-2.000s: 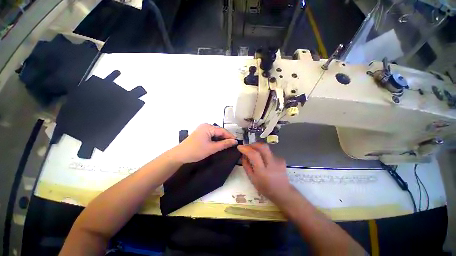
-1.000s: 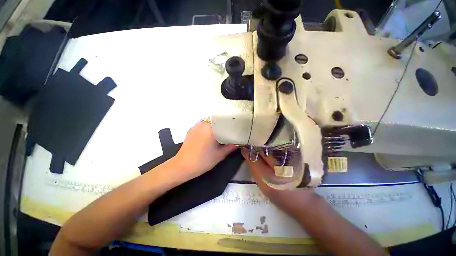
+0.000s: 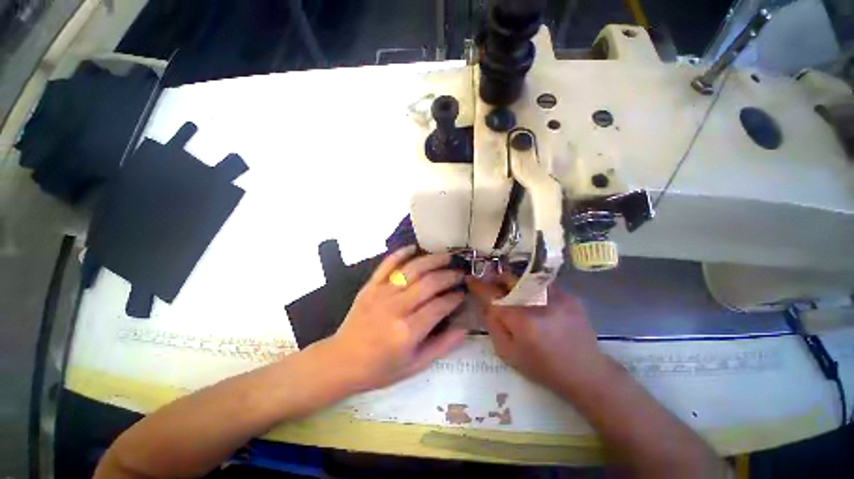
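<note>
The black tabbed workpiece (image 3: 323, 297) lies on the white table, partly under my left hand, one tab pointing up. My left hand (image 3: 403, 318) is spread flat on it, fingertips at the presser foot area (image 3: 482, 264). My right hand (image 3: 538, 327) is at the right of the foot, its fingertips partly hidden by the machine head; whether they pinch the fabric is hard to tell. The cream sewing machine head (image 3: 448, 215) stands over the fingertips and hides the needle point.
A single black tabbed panel (image 3: 169, 220) lies at the table's left. A heap of black pieces (image 3: 84, 126) is beyond it. The machine arm (image 3: 730, 178) extends right over the dark bed (image 3: 655, 295). The yellow-taped table edge (image 3: 309, 421) is in front.
My left hand has gone from pinching the workpiece edge to lying spread over it. The workpiece's lower part, seen earlier near the front edge, no longer shows there. The view has shifted.
</note>
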